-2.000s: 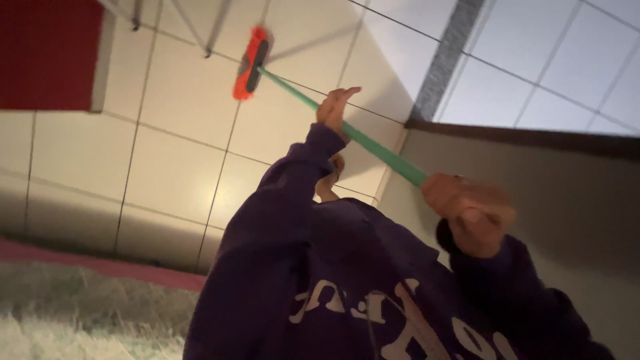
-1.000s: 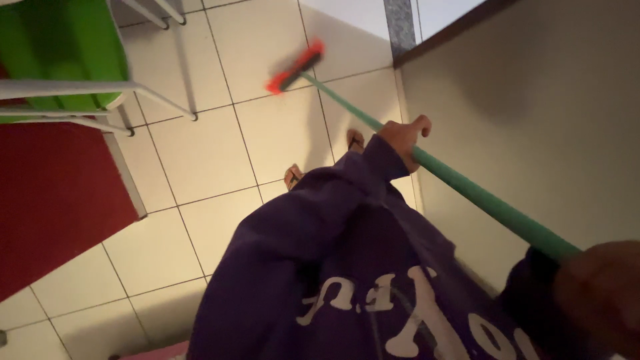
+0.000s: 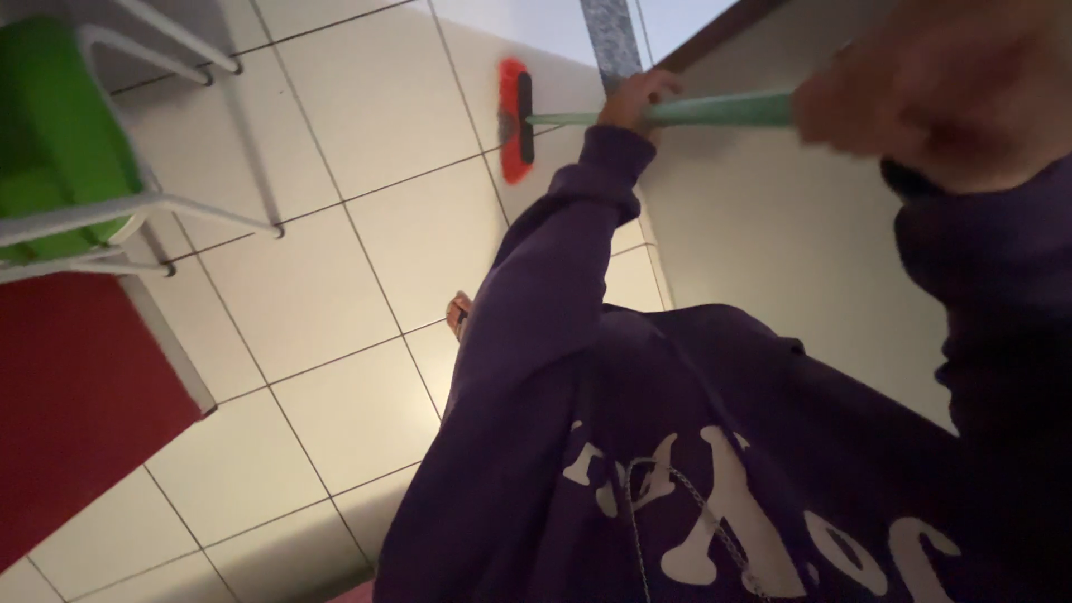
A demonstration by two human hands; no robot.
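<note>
A broom head with red bristles [image 3: 515, 121] rests on the tiled floor [image 3: 385, 251] at the upper middle. Its green handle [image 3: 724, 110] runs right, nearly level across the view. Around the lower part of the handle is my left hand [image 3: 638, 102], with some fingers partly lifted. My right hand [image 3: 938, 92], blurred and close to the camera, grips the upper end at the right; the handle's tip is hidden in it. Both arms wear purple sleeves.
A green chair with white metal legs [image 3: 193, 211] stands at the left, beside a red surface [image 3: 75, 394] with a pale edge. A pale wall or panel [image 3: 779, 251] rises at the right. A grey speckled strip [image 3: 613, 42] crosses the floor at the top. One sandalled foot [image 3: 457, 311] shows.
The handle has swung from a diagonal to nearly level, and my right hand is higher in the view. The broom head has turned upright in the view. Both hands still hold the handle.
</note>
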